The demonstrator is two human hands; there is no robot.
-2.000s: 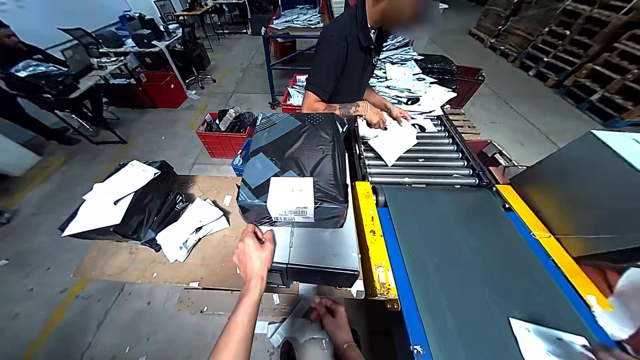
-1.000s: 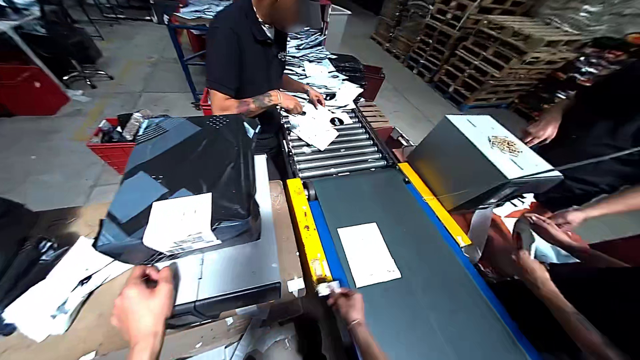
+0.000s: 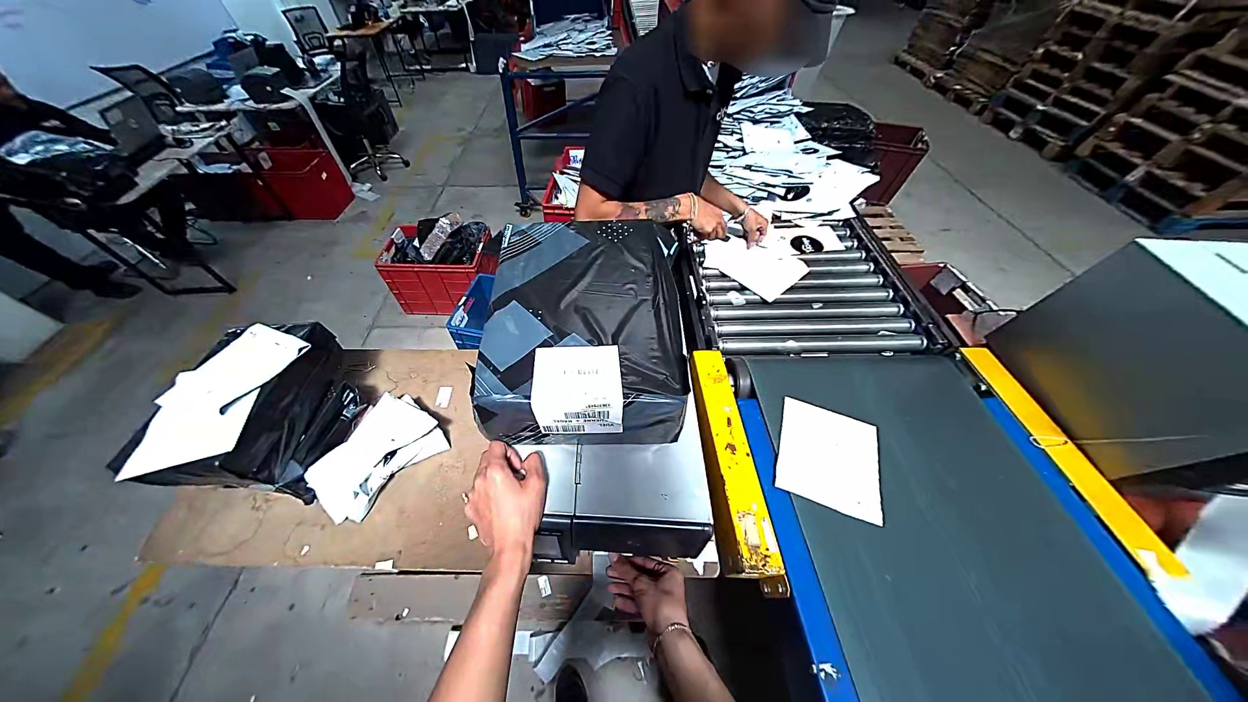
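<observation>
My left hand [image 3: 507, 499] is closed around a small dark object [image 3: 516, 471] at the left front corner of a grey metal machine [image 3: 639, 483]. Low in front of this machine is my right hand [image 3: 648, 590], fingers curled near pale strips of backing paper [image 3: 585, 619]; whether it grips them cannot be told. A black plastic-wrapped package [image 3: 604, 292] lies on top of the machine, with a white printed label [image 3: 577, 388] on its near end. To the right, a white envelope [image 3: 829, 460] lies flat on the dark conveyor belt [image 3: 936, 556].
White envelopes [image 3: 375, 458] and a black bagged parcel [image 3: 302, 400] lie left on the cardboard-covered table [image 3: 419, 526]. A yellow rail [image 3: 736, 468] edges the belt. Across the rollers [image 3: 819, 327], a co-worker [image 3: 648, 127] handles envelopes. A large grey box [image 3: 1121, 351] stands right.
My right hand has moved from beside the yellow rail, where it held a small white piece, to low in front of the machine. The view has turned left.
</observation>
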